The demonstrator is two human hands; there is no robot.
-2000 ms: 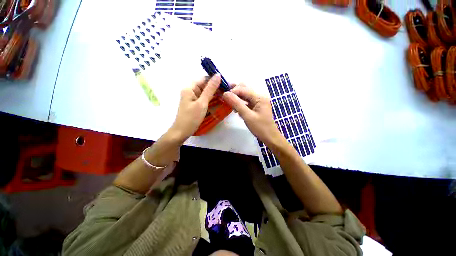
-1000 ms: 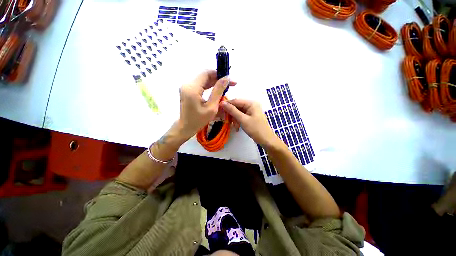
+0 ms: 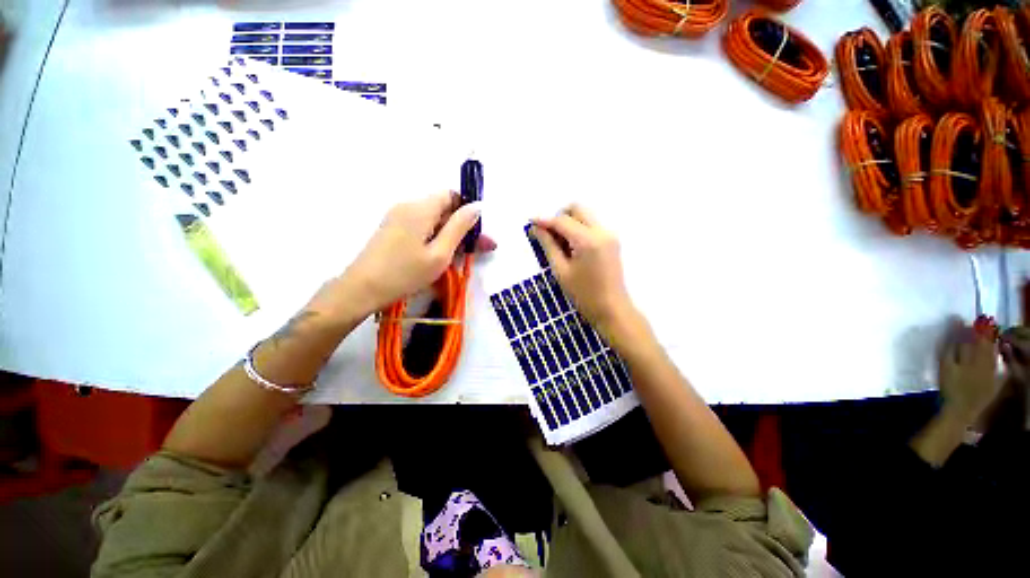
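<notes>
My left hand [image 3: 412,251] grips the black car lighter plug [image 3: 471,186], metal tip upward. Its coiled orange cable [image 3: 390,356] hangs below on the white tabletop, with a thin band around its middle and a black piece inside. My right hand [image 3: 587,265] is at the top of the label sheet [image 3: 559,350], thumb and finger closed at the upper end of one black strip label [image 3: 537,245]. I cannot tell if the strip is off its backing. The hand and forearm hide the sheet's right side.
A small-sticker sheet [image 3: 209,136] and a yellow-green stick [image 3: 220,265] lie left. More black-strip labels [image 3: 282,47] lie behind. Banded orange coils [image 3: 774,57] are at the back, with stacks [image 3: 954,164] at right. Another person's hands [image 3: 969,373] show at the right edge.
The view has shifted right. My right hand has left the cable and moved to the label sheet. My left hand keeps the plug upright, and the coil shows more fully below it.
</notes>
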